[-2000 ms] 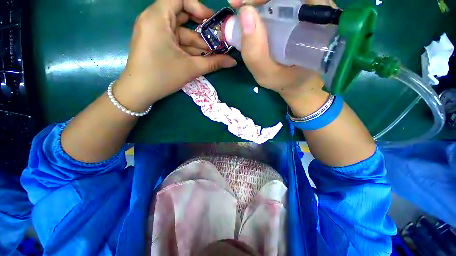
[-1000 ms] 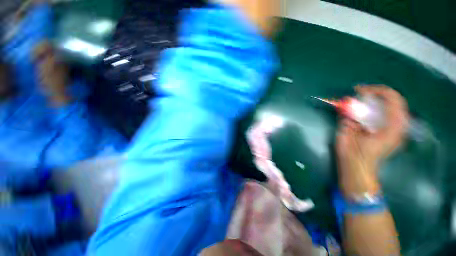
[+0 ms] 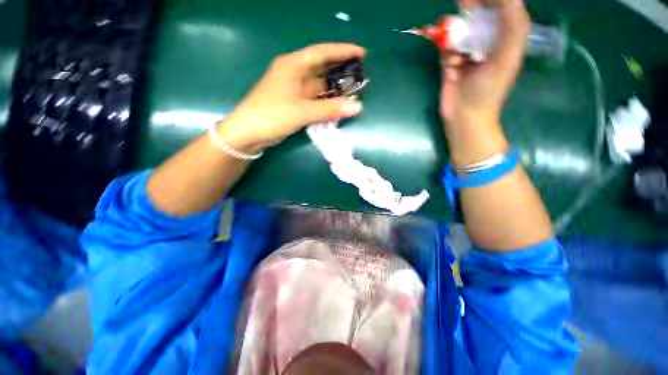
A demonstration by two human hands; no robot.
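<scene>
A small black device housing is held between the fingers and thumb of my left hand, left of the picture's middle above the green bench. My right hand grips the translucent dispensing syringe at the upper right. Its red hub and thin needle point left, apart from the housing. The syringe's rear is blurred. A twisted white tissue strip lies on the bench below the housing, its upper end by my left thumb.
A black tray with shiny parts stands on the green bench at far left. A clear hose curves down at right. A crumpled tissue lies at the right, near a dark object at the edge. Small scraps lie at the top.
My left hand, stretched out beyond the top edge a second ago, is back in front with a housing. The view has swung back. The syringe remains in my right hand, now apart from the housing.
</scene>
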